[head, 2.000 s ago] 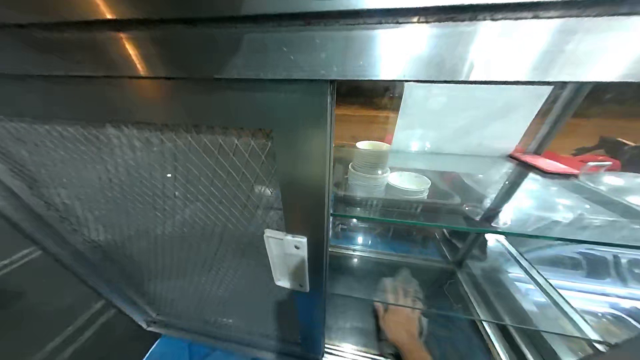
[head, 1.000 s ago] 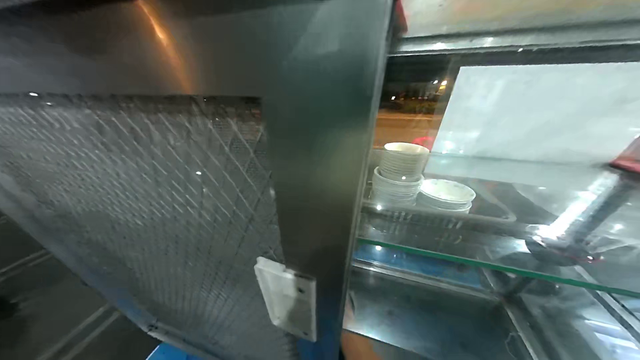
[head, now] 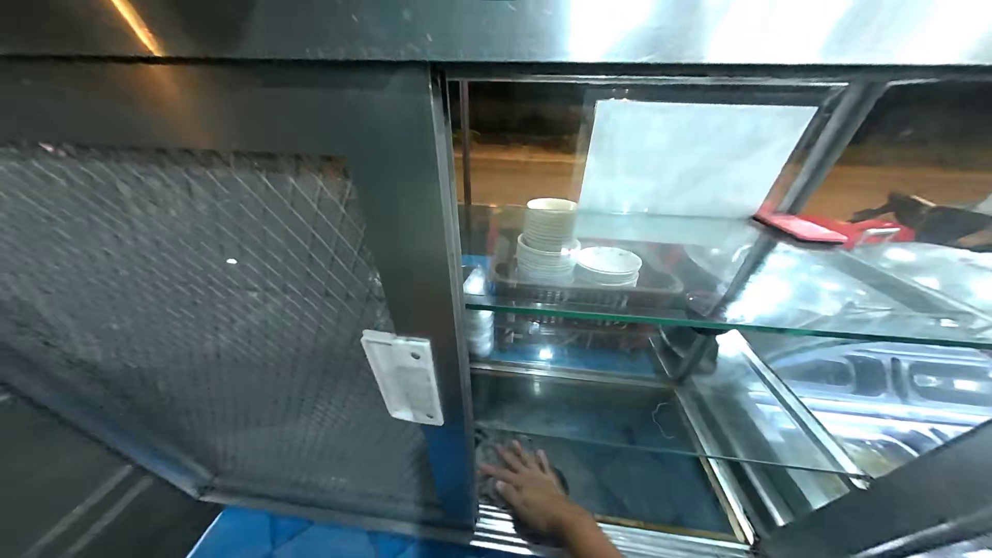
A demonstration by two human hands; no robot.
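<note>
My right hand (head: pixel 531 488) reaches in from the bottom, palm down with its fingers spread. It presses on a dark grey cloth (head: pixel 490 457), which shows only in part around the fingers and wrist. Hand and cloth are on the lower floor (head: pixel 620 480) of a metal and glass display cabinet, just inside the frame of a sliding door (head: pixel 411 232). My left hand is out of view.
Above the hand is a glass shelf (head: pixel 721 325). Behind it, stacked white bowls (head: pixel 547 260) and small white dishes (head: pixel 608 267) sit in a basket. The door has a white handle plate (head: pixel 403 377). Metal tracks (head: pixel 504 535) run along the front edge; a red object (head: pixel 802 227) lies at the right.
My right hand was farther inside the cabinet on the cloth two seconds ago, then mostly hidden behind the door frame; now it is near the front left corner.
</note>
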